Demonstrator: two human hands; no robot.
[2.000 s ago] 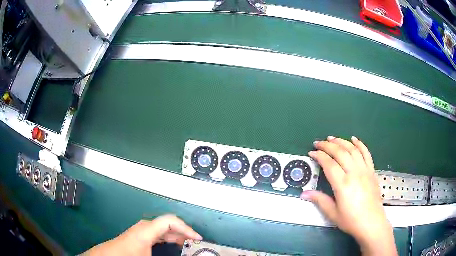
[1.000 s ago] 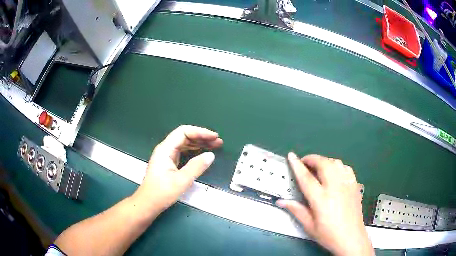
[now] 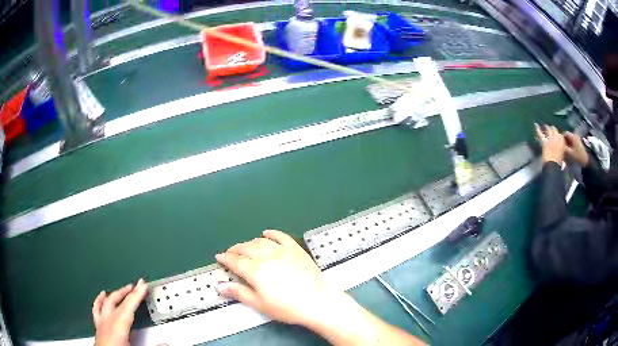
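Note:
A cover plate (image 3: pixel 184 294), a flat silver rectangle with small dark holes, lies on the green belt along the near rail. My left hand (image 3: pixel 120 315) is at its left end, fingers bent, partly cut off by the bottom edge. My right hand (image 3: pixel 274 280) lies over its right end, fingertips on the plate, hiding that end. Another dotted plate (image 3: pixel 369 228) lies to the right, a short gap away, with more plates in line beyond it.
Near surface: tweezers (image 3: pixel 405 305) and a four-position fixture with silver parts (image 3: pixel 467 272). A guide arm (image 3: pixel 444 115) crosses the belt. Far side: red bin (image 3: pixel 232 51), blue bins (image 3: pixel 332 42). Another person's hands (image 3: pixel 559 145) are at right.
The view has swung right. The fixture with black parts is no longer seen; a dotted plate was being handled a second ago. Both hands are now at a dotted plate's ends, near the line of plates.

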